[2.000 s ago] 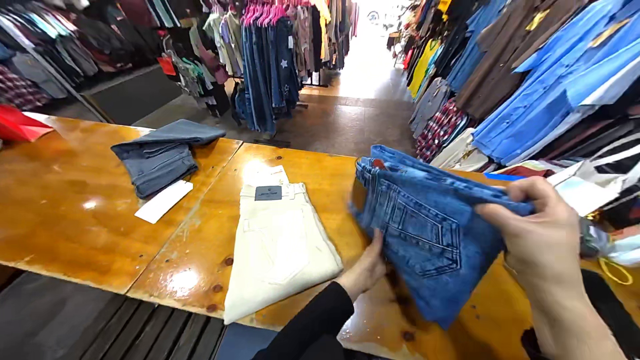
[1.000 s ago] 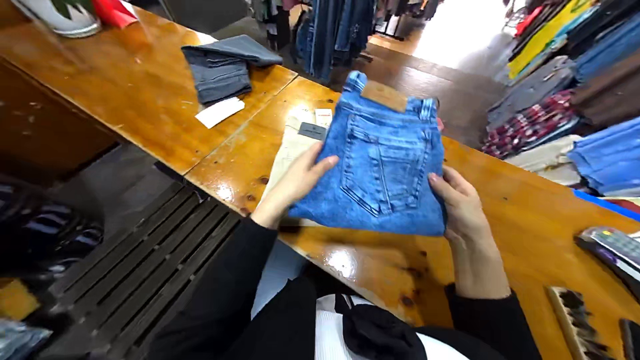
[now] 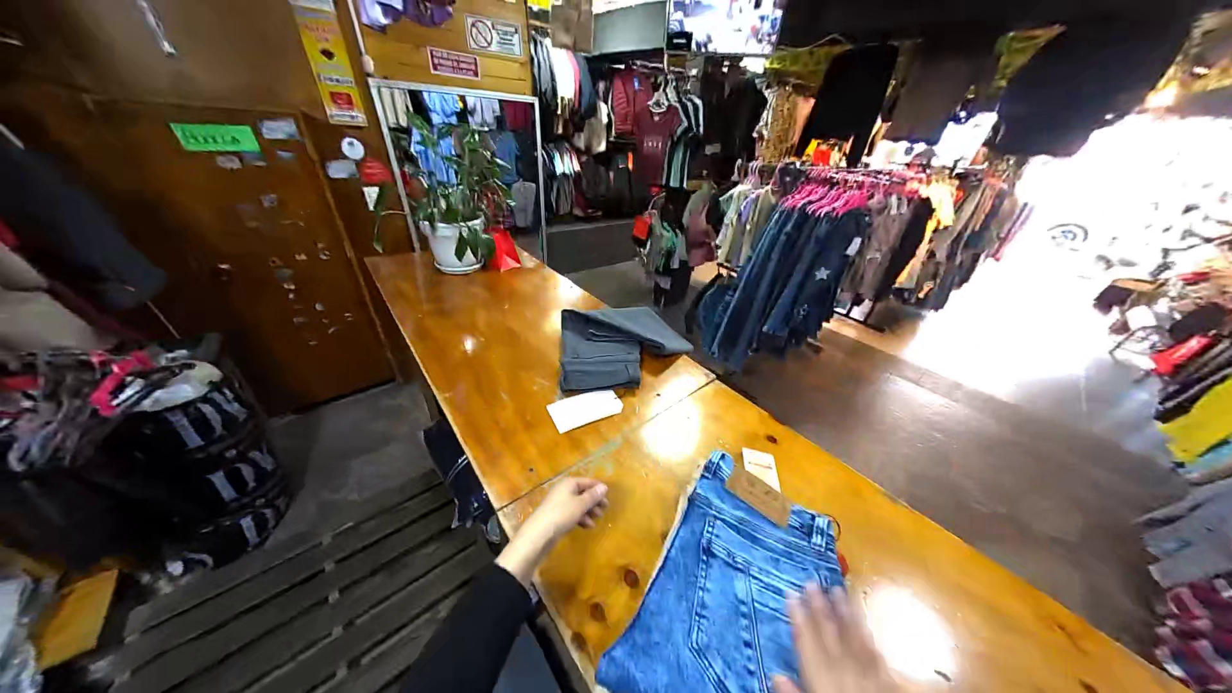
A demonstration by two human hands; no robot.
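Folded blue jeans (image 3: 736,597) lie on the wooden counter (image 3: 616,539), over the cream trousers, of which only a thin edge shows at their left. My right hand (image 3: 833,640), blurred, is over the right part of the jeans, fingers extended; whether it touches them I cannot tell. My left hand (image 3: 568,505) hovers above the counter to the left of the jeans, fingers loosely curled, holding nothing. Folded grey trousers (image 3: 602,361) rest farther along the counter, one leg spread to the right. A white paper tag (image 3: 584,411) lies just in front of them.
At the counter's far end stand a potted plant (image 3: 457,241) and a red object (image 3: 504,250). Racks of jeans (image 3: 794,279) and other clothes are beyond the counter. A slatted wooden platform (image 3: 327,587) is at the lower left, near a bin of hangers (image 3: 192,433).
The blue jeans, held up by both hands a second ago, now lie on the cream trousers. My left hand has let go and moved away from them. The view has swung left.
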